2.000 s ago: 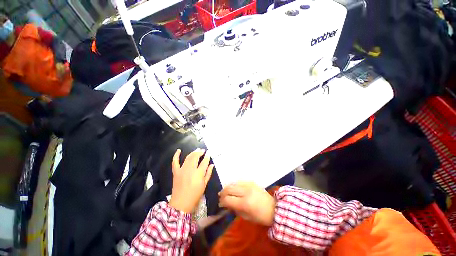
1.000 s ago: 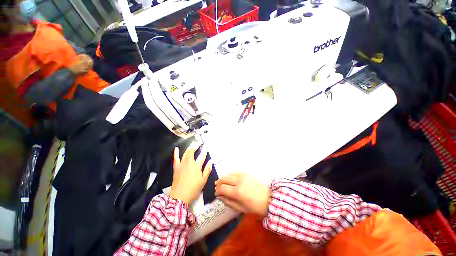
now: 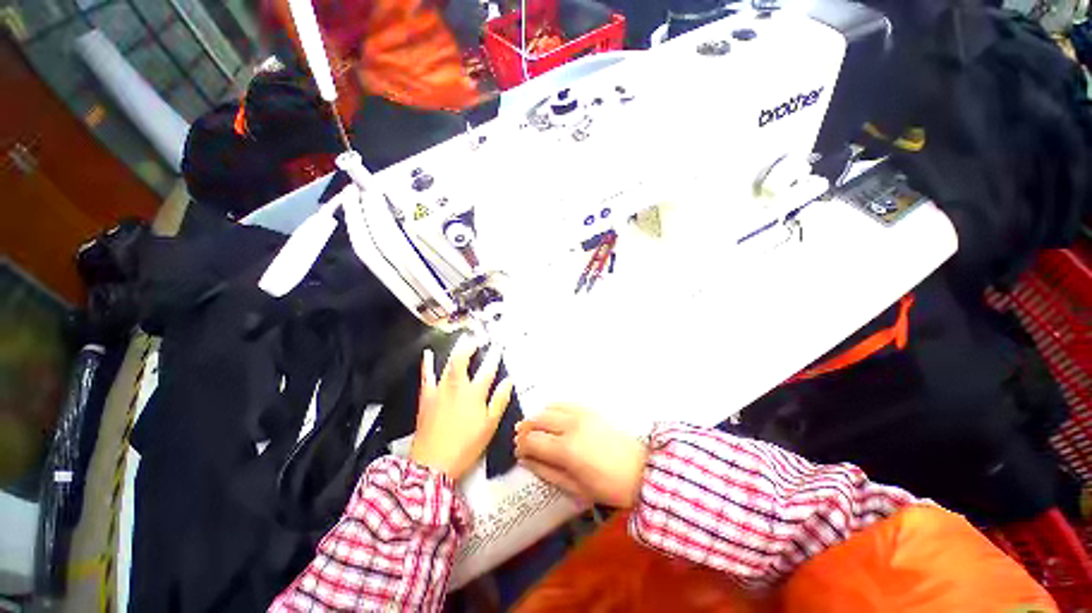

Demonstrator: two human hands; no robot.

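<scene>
A black fabric piece (image 3: 504, 445) lies on the white table below the needle area of the white sewing machine (image 3: 671, 132). My left hand (image 3: 461, 407) lies flat on black fabric just in front of the presser foot area (image 3: 481, 314), fingers spread and pointing at it. My right hand (image 3: 583, 453) is to the right, fingers curled, with thumb and fingertips closed on the fabric's right edge. The needle and the seam cannot be made out in the glare.
A large heap of black cut pieces (image 3: 228, 443) lies left of the machine. Red and dark snips (image 3: 596, 260) lie under the arm. Black garments with orange trim (image 3: 874, 341) and red baskets (image 3: 1060, 347) are at the right. Another person in orange (image 3: 413, 54) is behind the machine.
The person in orange has moved from the far left to behind the machine. The black fabric between my hands has shortened on the near side, and the printed ruler edge now shows. My hands keep nearly the same place.
</scene>
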